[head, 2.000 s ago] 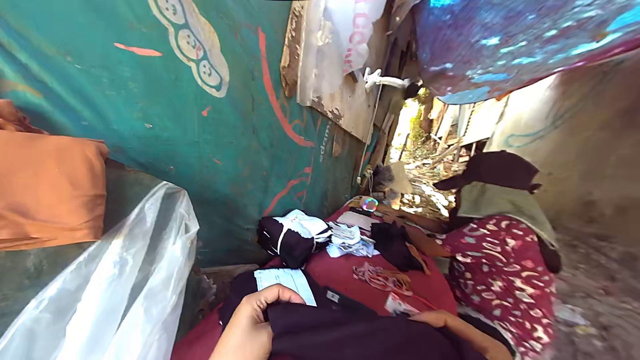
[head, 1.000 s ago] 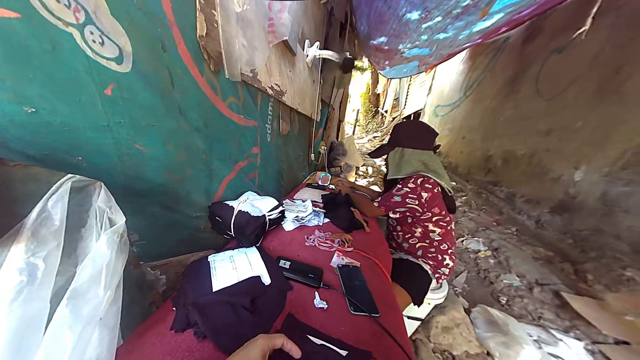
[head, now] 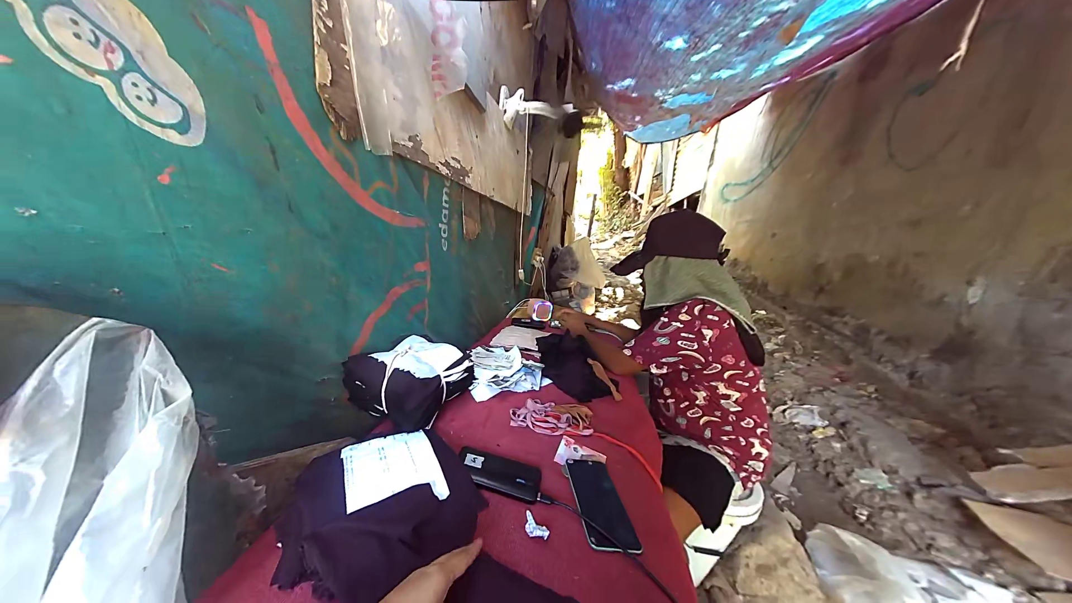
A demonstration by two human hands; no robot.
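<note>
My left hand [head: 435, 578] shows at the bottom edge, thumb up, between a pile of dark cloth [head: 377, 536] and another dark cloth [head: 502, 584]; its fingers are hidden. My right hand is out of view. A sheet of paper with writing [head: 389, 471] lies on the pile. To the right, on the red cloth surface [head: 502, 435], are a black power bank [head: 501, 475] with a cable, a smartphone [head: 603, 505] and a crumpled scrap of paper [head: 536, 526]. Farther back are a tied dark cloth bundle [head: 408, 381], a stack of papers [head: 505, 369] and pink strips [head: 548, 416].
A person [head: 703, 368] in a cap and patterned red shirt sits at the right side of the red surface, arms on its far end near a small lit device [head: 540, 311]. A clear plastic bag [head: 100, 469] stands at left. A green tarp wall [head: 251, 251] borders the left.
Two seconds ago both hands were on a dark cloth in front; my right hand has left the view. The smartphone and power bank are now uncovered. The view has shifted.
</note>
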